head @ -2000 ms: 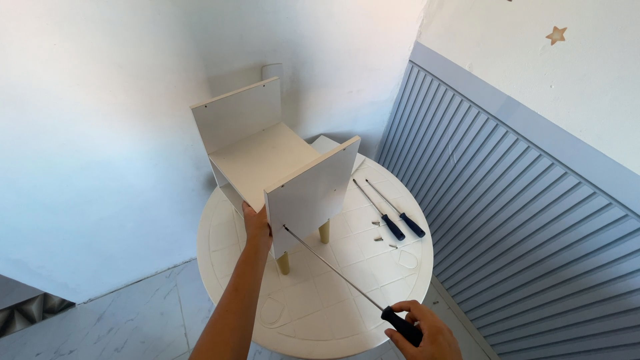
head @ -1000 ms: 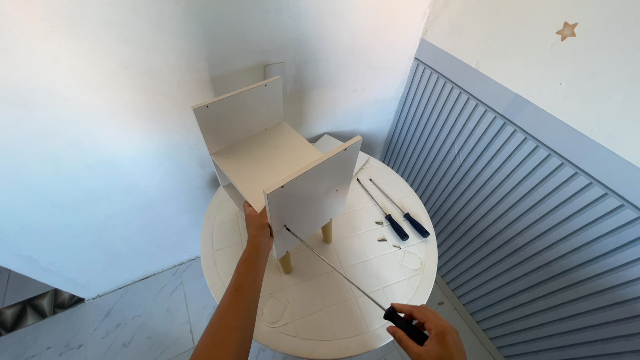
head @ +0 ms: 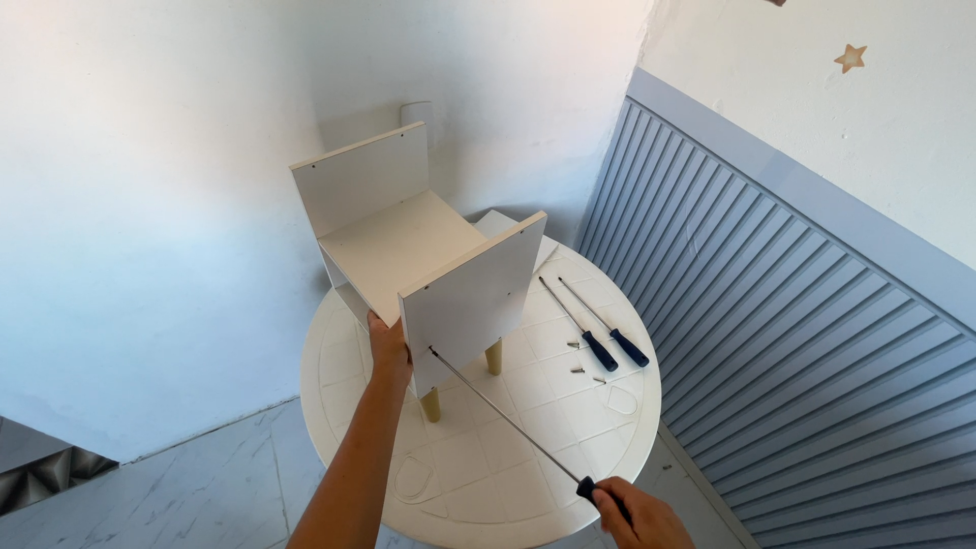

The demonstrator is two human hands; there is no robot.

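Note:
A small white panel cabinet (head: 473,293) with open top stands on short wooden legs (head: 494,357) on a round white plastic table (head: 526,457). My left hand (head: 390,347) grips the near edge of its shelf and side panel. In my right hand (head: 637,515) is the dark handle of a long screwdriver (head: 507,418), its tip at a hole or screw low on the side panel's outer face. Whether a screw sits there is too small to tell. Two more screwdrivers (head: 600,351) lie on the table to the right, beside several small screws (head: 578,370).
A white board (head: 496,221) lies behind the cabinet on the table. White walls (head: 152,191) meet in the corner behind, and slatted grey-blue panelling (head: 778,320) runs close along the table's right side. Marble-patterned floor tiles (head: 206,465) show below.

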